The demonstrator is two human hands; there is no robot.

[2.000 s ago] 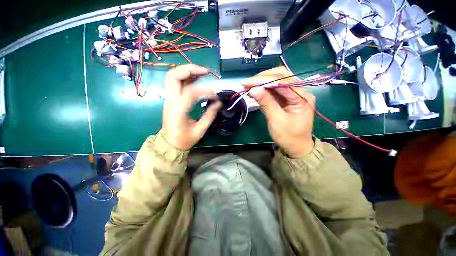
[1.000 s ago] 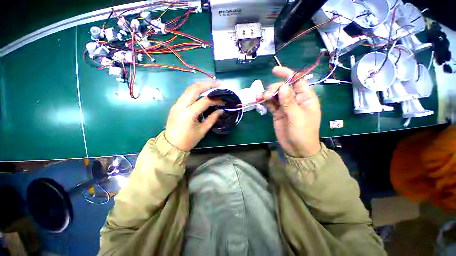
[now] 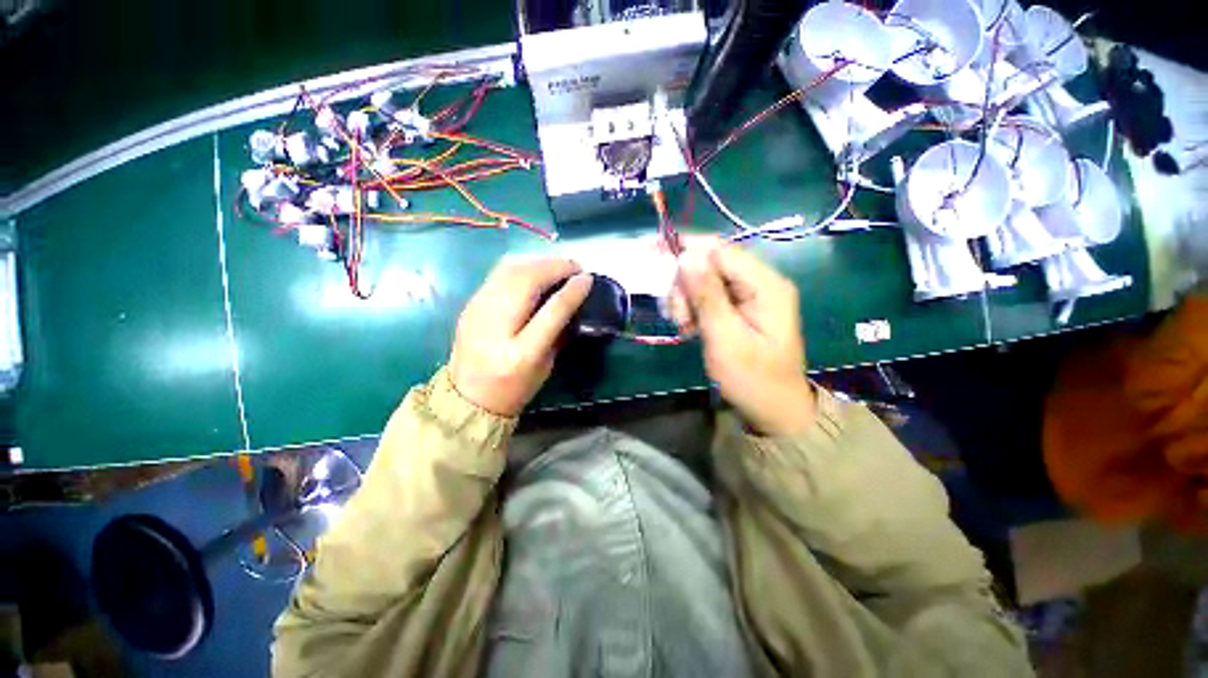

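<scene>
My left hand (image 3: 510, 331) holds a black round cup (image 3: 603, 307) by its rim, low over the bench near its front edge. My right hand (image 3: 753, 325) pinches thin red and black leads (image 3: 669, 236) just right of the cup; a lead also runs from the cup to these fingers. A white part (image 3: 636, 268) shows between the hands, behind the cup; its shape is blurred by glare. The far side of the cup and the lead ends in my right fingertips are hidden.
Small wired components (image 3: 318, 199) lie tangled at the left. A metal screw feeder (image 3: 609, 80) stands at the back centre, beside a thick black slanting shape (image 3: 742, 66). Several white housings (image 3: 956, 186) stand at the right. A person's orange sleeve (image 3: 1133, 431) is at the right edge.
My right hand has moved down and inward, closer to the cup, drawing the leads nearer. The cup is tilted differently in my left hand. The whole view has shifted slightly.
</scene>
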